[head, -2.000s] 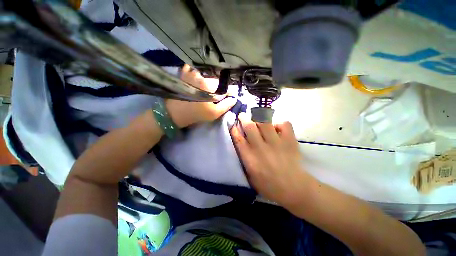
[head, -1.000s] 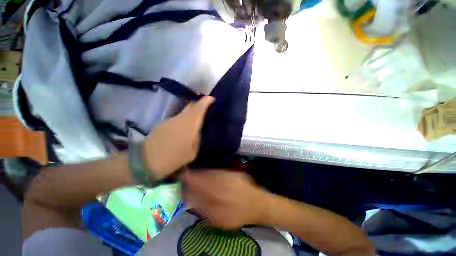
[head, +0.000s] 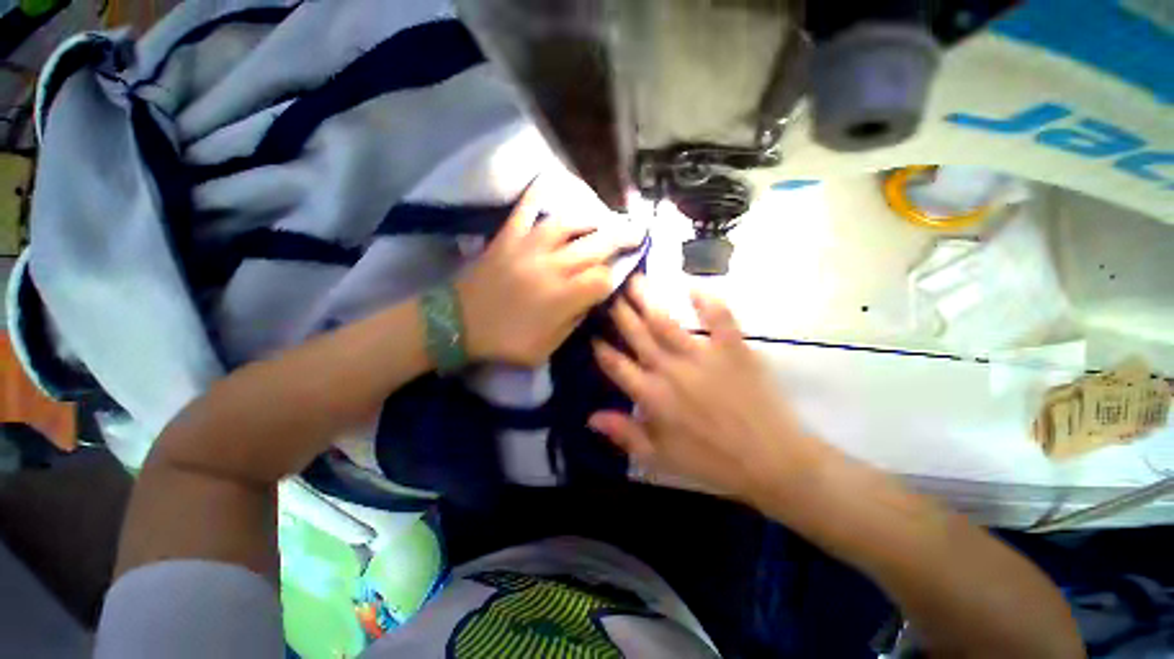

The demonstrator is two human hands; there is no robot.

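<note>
The grey and navy garment [head: 296,193] is heaped left of the needle and runs down to the table's front edge. My left hand [head: 534,290] presses on the cloth just left of the presser foot, fingers bent. My right hand [head: 695,393] lies with fingers spread on the navy part [head: 586,399], its fingertips below the needle area. The sewing machine [head: 1081,129] stands over the cloth under a bright light. The needle itself is hard to make out in the glare.
A yellow ring [head: 933,200] and white scraps [head: 991,290] lie right of the needle. Tan paper labels [head: 1105,409] lie at the far right. A grey round part [head: 873,90] hangs from the machine. A light green item [head: 322,579] is below the table at left.
Since one second ago, both hands have moved from the table's front edge up to the needle area. The navy part now lies bunched under them. The machine head shows more fully again.
</note>
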